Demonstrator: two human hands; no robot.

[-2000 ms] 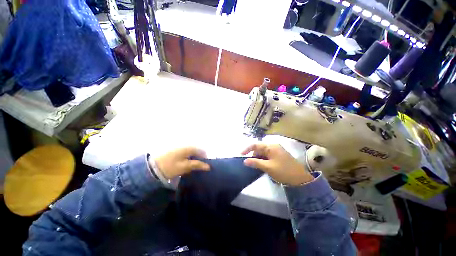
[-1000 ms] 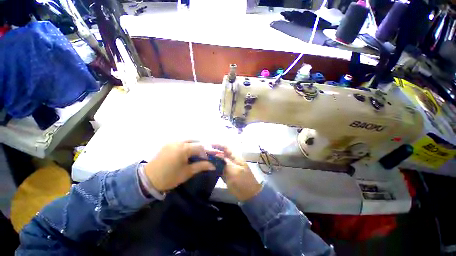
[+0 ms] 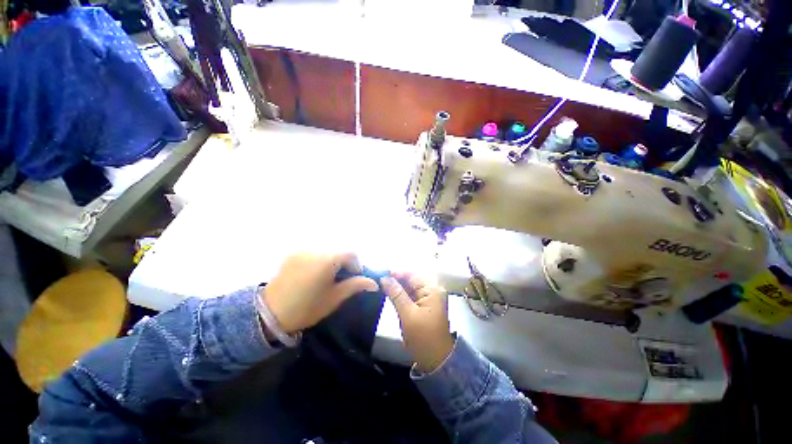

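Observation:
Dark fabric hangs from my hands over the front edge of the white table into my lap. My left hand pinches its upper edge between thumb and fingers. My right hand grips the same edge close beside it, with the fingertips of both hands nearly touching. A small bluish strip of the edge shows between the thumbs. The cream sewing machine stands to the right, its needle end beyond my right hand. The needle area is washed out by glare.
Small scissors lie on the machine bed right of my right hand. A blue cloth pile is at the left, above a round yellow-brown stool. Thread cones stand at the back right, behind the machine.
Since two seconds ago my hands have come together from the two ends of the stretched edge. Since one second ago they have shifted slightly on the fabric. The camera view has also moved.

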